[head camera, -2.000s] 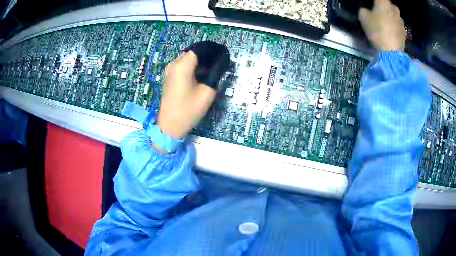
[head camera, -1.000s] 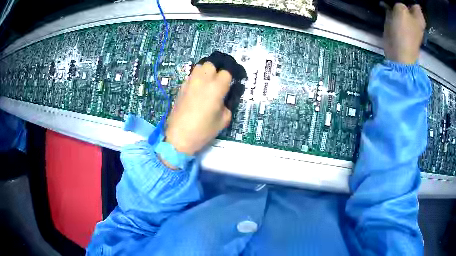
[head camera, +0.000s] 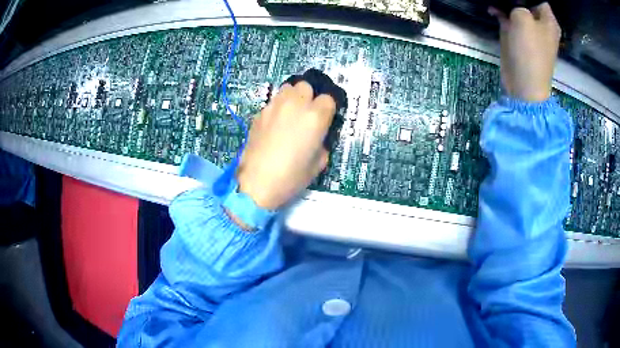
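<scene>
My left hand (head camera: 289, 143) is closed around a matt black item (head camera: 332, 102) over the middle of the green printed circuit boards (head camera: 401, 163); the item's exact kind is unclear. The light-blue wrist strap (head camera: 248, 209) is on my left wrist. My right hand (head camera: 529, 51) is at the dark right-hand bin (head camera: 469, 9) beyond the boards at the top right. Its fingertips are against dark stuff, and whether they hold anything cannot be told.
The black parts tray (head camera: 408, 22) with small cream parts is cut off at the top edge. White rails (head camera: 381, 228) run along both sides of the boards. The bright-blue cord (head camera: 230, 68) crosses the boards to my left wrist. A red panel (head camera: 98, 251) is at lower left.
My left hand has moved right across the boards with the black item still in it. My right hand went right over the dark bin, then back left a little. The cream-parts tray shows less.
</scene>
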